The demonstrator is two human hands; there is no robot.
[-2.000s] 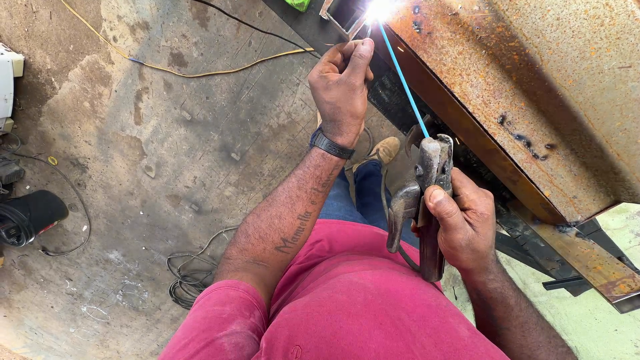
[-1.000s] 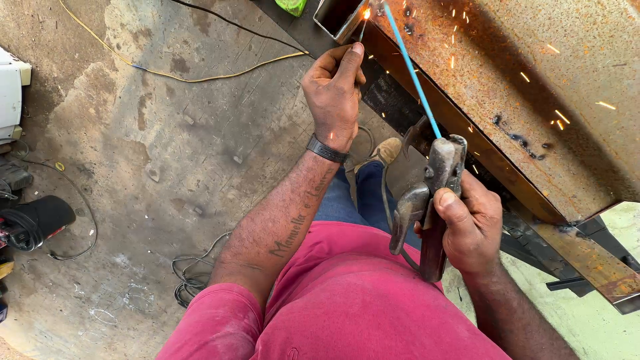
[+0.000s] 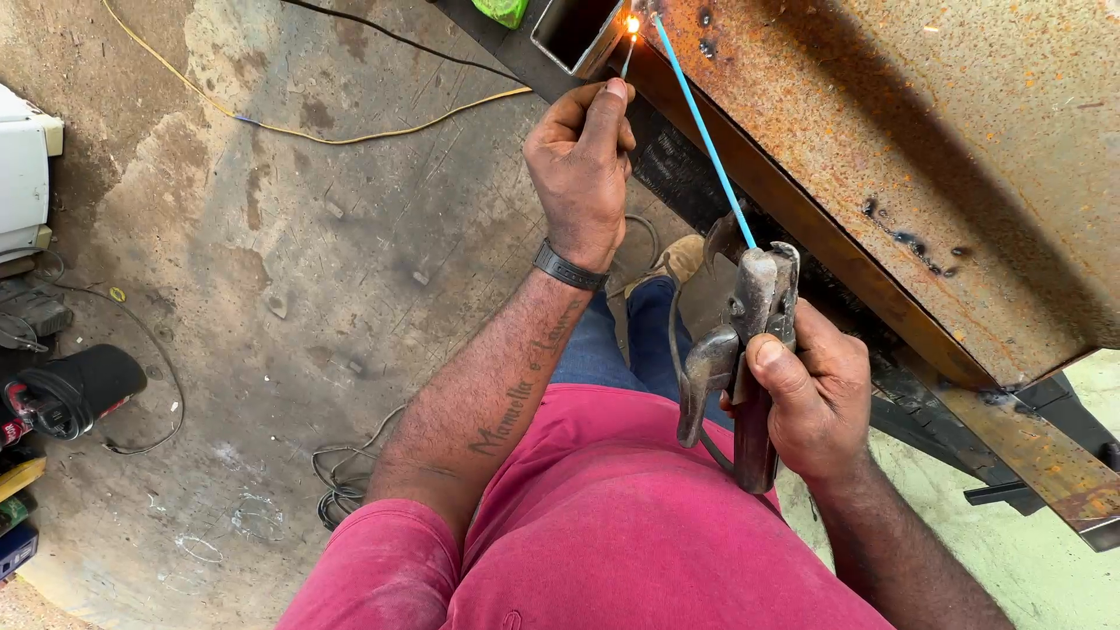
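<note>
My right hand [image 3: 809,389] grips a welding electrode holder [image 3: 754,306], whose jaws clamp a blue-coated welding electrode [image 3: 707,131]. The electrode's far tip is at the edge of a rusty steel plate [image 3: 875,114]. My left hand [image 3: 584,166] pinches a short thin rod [image 3: 627,59] between thumb and fingertips. Its far end glows orange beside an open rectangular steel tube [image 3: 577,39]. The glow hides the exact contact there. Small dark weld spots [image 3: 914,245] mark the plate.
A green object [image 3: 503,9] lies near the tube. A yellow cable [image 3: 350,140] and coiled cable [image 3: 337,490] lie on the concrete floor. A black cylindrical container [image 3: 96,385] and a white casing [image 3: 22,175] are at left. A rusty steel bar [image 3: 1032,446] extends at lower right.
The bright white arc seen two seconds ago is gone, leaving a small orange glow. The flying sparks of one second ago have mostly gone. Both hands keep their holds.
</note>
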